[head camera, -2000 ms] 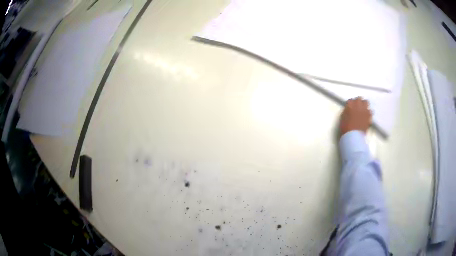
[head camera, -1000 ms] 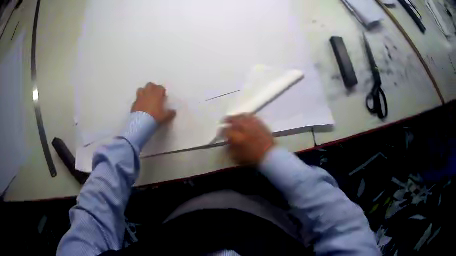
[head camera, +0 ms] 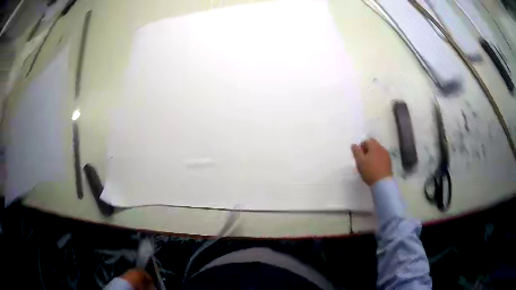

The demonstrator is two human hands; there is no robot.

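Note:
A large white fabric sheet (head camera: 237, 113) lies flat on the table, its near edge close to the table's front edge. My right hand (head camera: 374, 161) is at the sheet's right edge, fingers curled and pinching it. My left hand (head camera: 136, 278) is low at the bottom, off the table, blurred and partly cut off. A whitish piece shows just above it; whether the hand holds it is unclear. A thin, blurred white strip (head camera: 229, 222) hangs over the table's front edge.
A dark weight (head camera: 99, 190) touches the sheet's near left corner. Another weight (head camera: 405, 136) and black-handled shears (head camera: 440, 184) lie right. A steel ruler (head camera: 78, 161) and white sheet (head camera: 37, 124) lie left. Cut pieces (head camera: 418, 42) and a wooden yardstick (head camera: 475, 71) lie far right.
The rolled or folded white piece near my right hand is gone from the sheet. My right hand has moved right to the sheet's edge. My left hand has left the sheet and dropped below the table edge.

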